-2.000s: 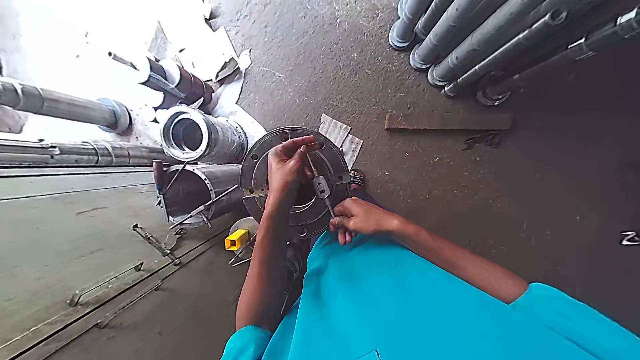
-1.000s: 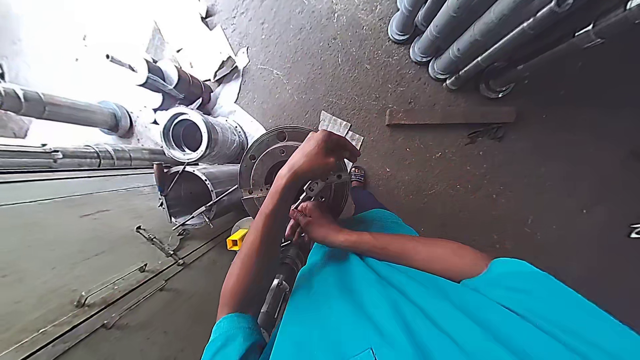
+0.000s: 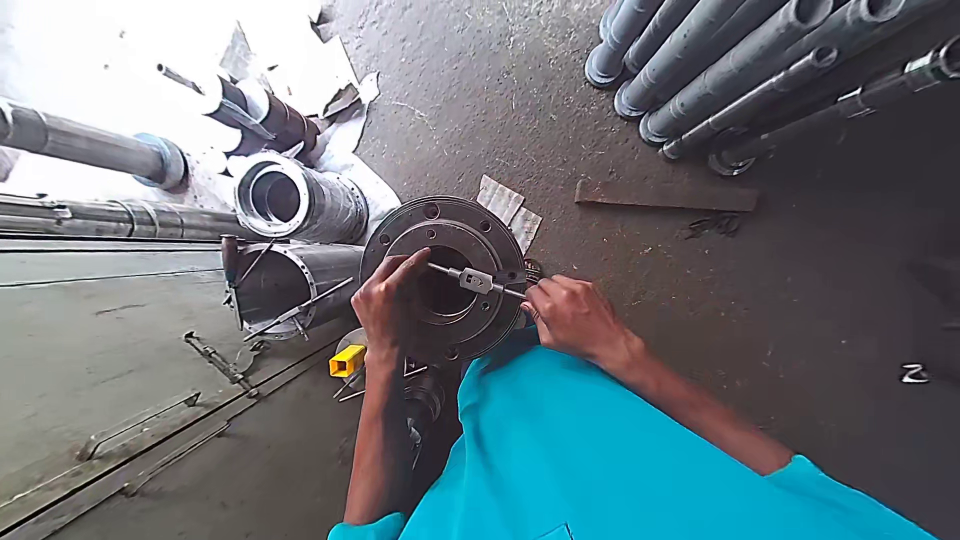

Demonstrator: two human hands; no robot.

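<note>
A tap wrench [image 3: 476,280] lies slantwise over a round steel flange [image 3: 491,238] with bolt holes and a dark central bore. My left hand [image 3: 386,304] grips the wrench's left handle end above the flange's left side. The other handle end is between the fingers of my right hand [image 3: 574,315], at the flange's right edge. Whether a tap sits below the wrench body cannot be told.
Left of the flange stand an open metal cylinder [image 3: 300,262] with rods on its rim and a second cylinder [image 3: 300,166]. A yellow square tube [image 3: 347,361] is nearby. A flat bar [image 3: 667,196] and several grey pipes [image 3: 697,64] lie right.
The wrench has turned over the flange. My hands, close together a second ago, are now apart on its two handles, the right one further right.
</note>
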